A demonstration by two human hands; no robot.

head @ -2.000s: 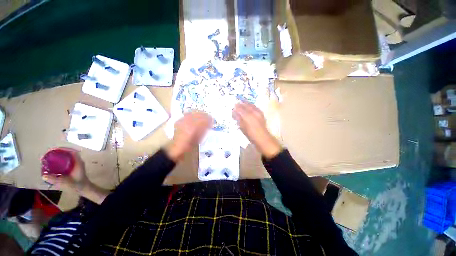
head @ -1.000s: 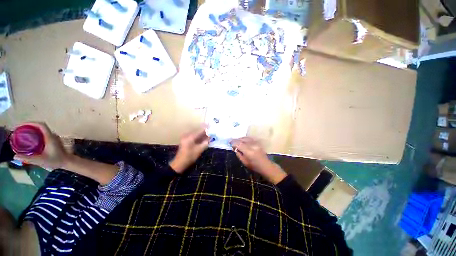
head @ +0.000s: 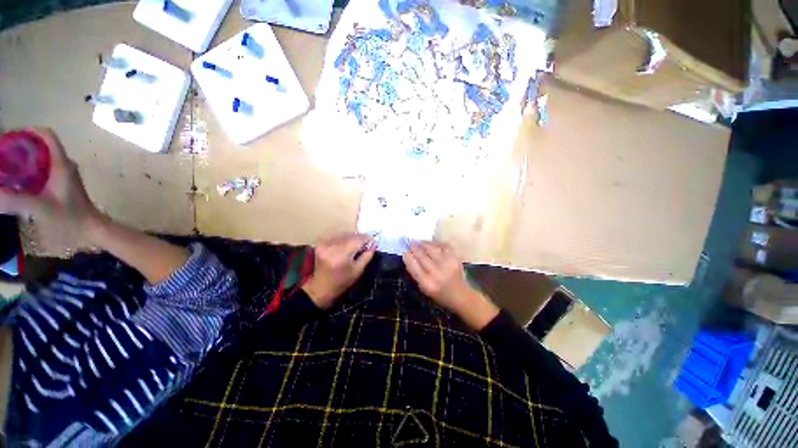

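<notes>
A white square pad (head: pixel 395 219) lies at the bench's front edge before me, washed out by glare, with two small dark fittings standing on its far half. My left hand (head: pixel 341 265) is at its near left corner, a small dark fitting between its fingers. My right hand (head: pixel 437 270) is at its near right corner, fingers bent over the edge; whether it holds a fitting cannot be told. A loose pile of blue-grey fittings (head: pixel 376 74) lies on a glaring white sheet (head: pixel 328 131) beyond the pad.
Several white pads (head: pixel 249 83) with upright dark pieces lie on the cardboard-covered bench (head: pixel 630 192) at left. Small scraps (head: pixel 239 187) lie nearer. An open carton (head: pixel 652 52) stands upper right. A neighbour's hand holds a red-pink round container (head: pixel 22 163). A blue crate (head: pixel 713 366) is on the floor.
Both hands have come from the pile's near side to the pad's near corners. The view has shifted, so the bench items sit higher. The neighbour's hand with the red-pink container has moved left and away.
</notes>
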